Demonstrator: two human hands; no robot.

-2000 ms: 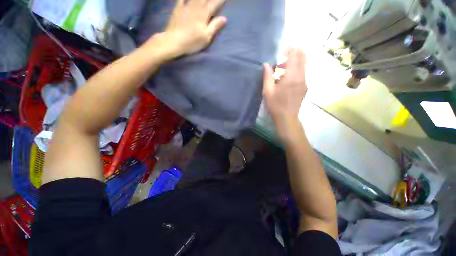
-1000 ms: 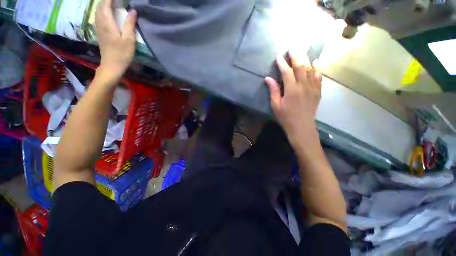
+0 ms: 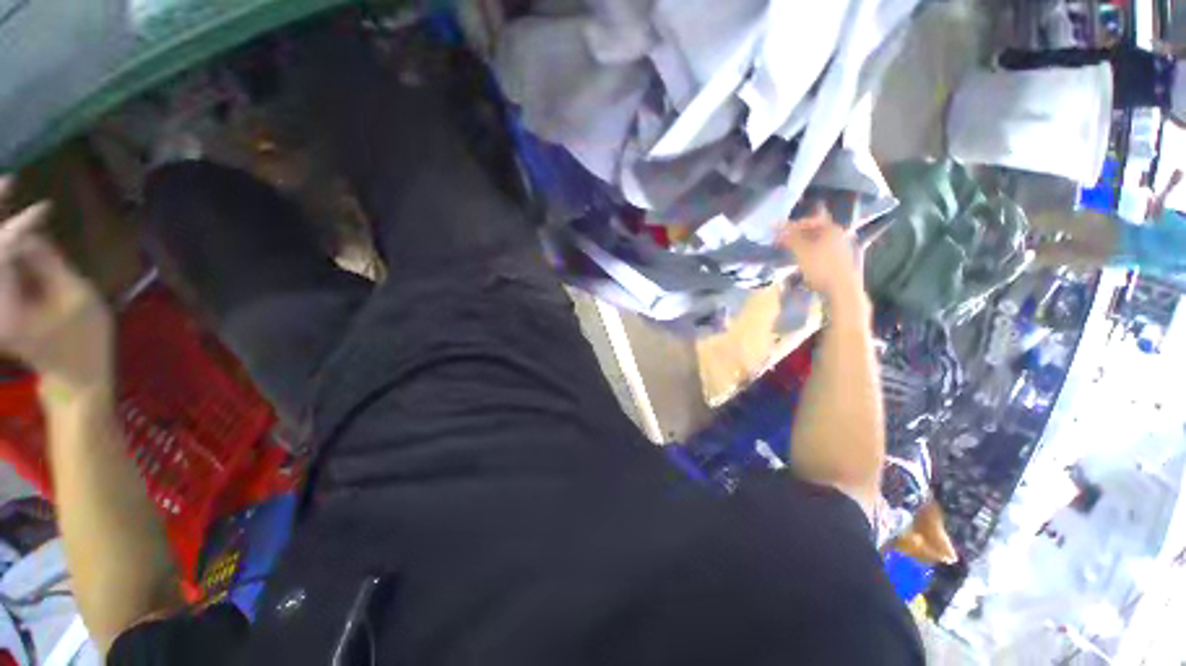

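Note:
A pile of loose pale grey and white cut pieces (image 3: pixel 702 117) hangs at the upper middle right. My right hand (image 3: pixel 822 250) is at the lower right edge of this pile, its fingers bent against a grey and white piece (image 3: pixel 852 182). Blur hides whether the fingers grip it. My left hand (image 3: pixel 50 306) is blurred at the left edge, partly cut off, with fingers apart and nothing seen in it. The green table edge (image 3: pixel 169 72) crosses the upper left corner. The grey garment panel is not in view.
A red plastic basket (image 3: pixel 182 416) stands beside my left forearm, with a blue basket (image 3: pixel 267 546) below it. Dark green cloth (image 3: pixel 943 241) lies right of the pile. A white container (image 3: pixel 1034 124) is at the upper right. Part of another person's arm (image 3: pixel 1073 241) shows at the right.
The view has swung right, away from the machine. My right hand has left the grey panel and reached the cut pieces. My left hand is off the table's far side, at the left edge.

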